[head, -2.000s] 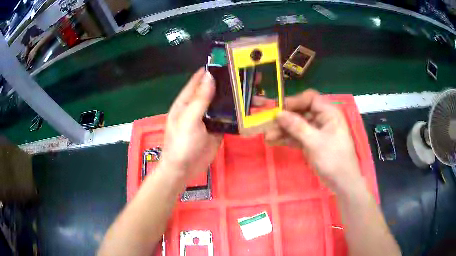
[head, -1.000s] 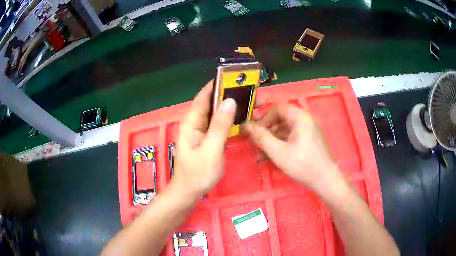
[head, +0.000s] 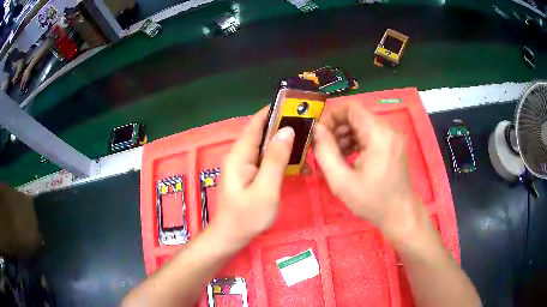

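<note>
My left hand (head: 255, 174) grips a joined unit (head: 304, 110), a yellow face around a dark screen, tilted above the red parts tray (head: 288, 240). My left thumb lies on the screen. A dark part and a small orange tab show at its top end. My right hand (head: 360, 156) is beside the unit's right edge, fingers curled and partly blurred; whether it touches the unit or holds anything is unclear. Loose frames (head: 173, 210) lie in the tray's left pockets, and a white paper slip with a green stripe (head: 298, 268) lies in a lower pocket.
The green conveyor belt (head: 180, 84) behind the tray carries a yellow-faced unit (head: 391, 47), a board unit (head: 330, 80) just behind the tray and several other boards. At right are a spare board unit (head: 460, 150) and a white fan (head: 507, 153). A grey post (head: 48, 135) stands at left.
The frame and the screen unit, apart two seconds ago, are now together in my left hand. In the last second the unit moved slightly right and down. The belt's yellow-faced unit has shifted right.
</note>
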